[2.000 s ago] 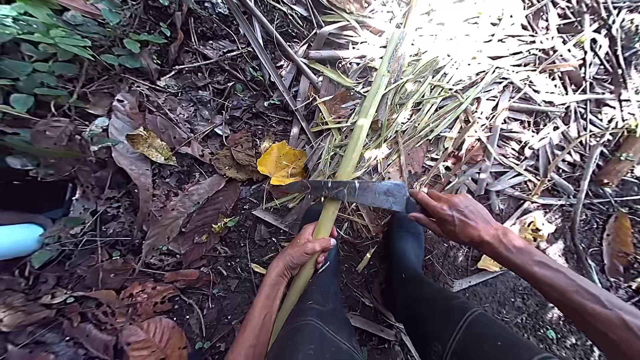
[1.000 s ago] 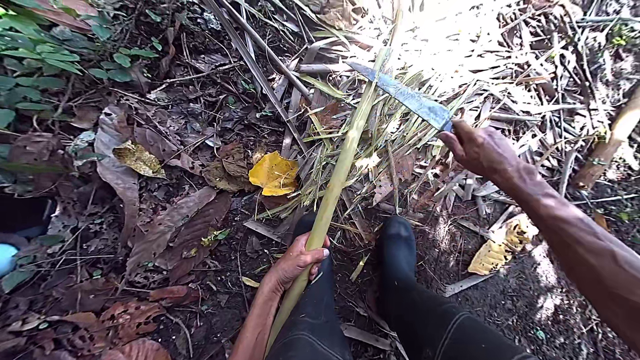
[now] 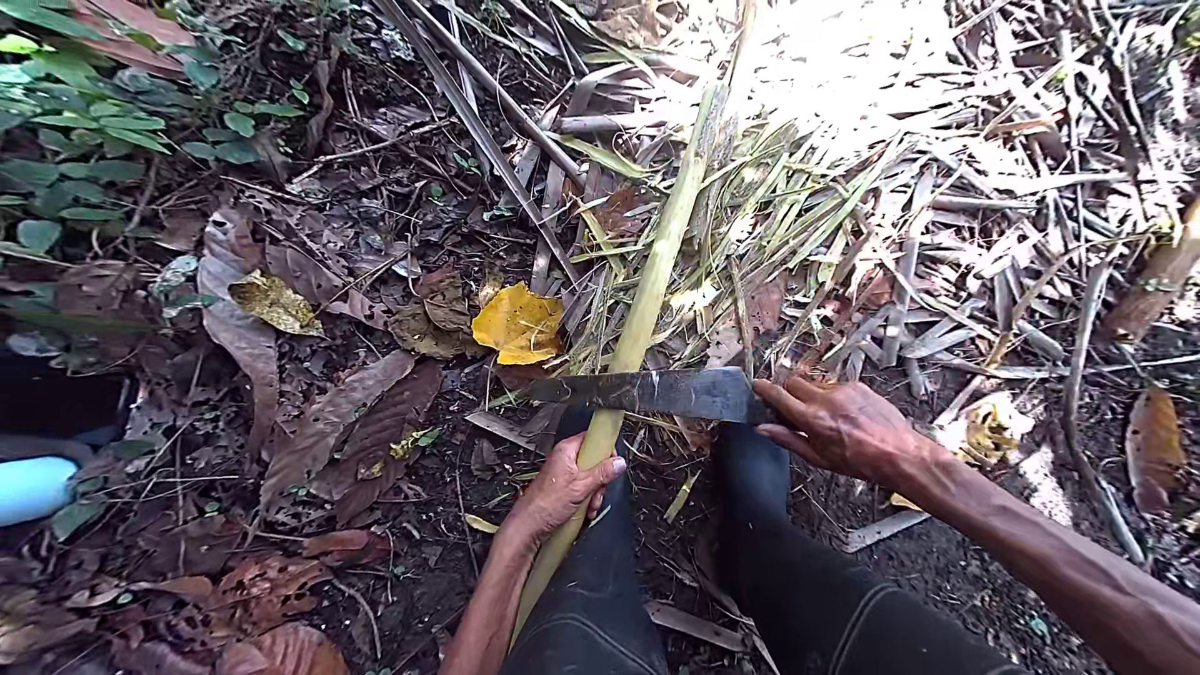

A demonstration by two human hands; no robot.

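My left hand (image 3: 567, 483) is wrapped around a long pale green plant stalk (image 3: 656, 272), which slants from between my legs up toward the bright ground at the top. In my right hand (image 3: 839, 427) is a machete, its handle mostly hidden by the fingers. The machete blade (image 3: 689, 392) lies across the stalk just above my left hand, tip pointing left. Part of the stalk's upper end looks rough and darker. Green and pale shavings (image 3: 778, 206) lie on the ground beside and beyond the stalk.
Both my feet wear dark rubber boots (image 3: 753, 469). A yellow leaf (image 3: 518, 324) lies left of the stalk among brown leaf litter. At the left edge are a light blue object (image 3: 36, 489) and low green plants (image 3: 103, 122). A cut wood piece (image 3: 1158, 281) lies at right.
A second ago the machete was raised out over the upper stalk; my right hand has drawn it back down to just above my left hand. My left hand keeps its hold on the stalk.
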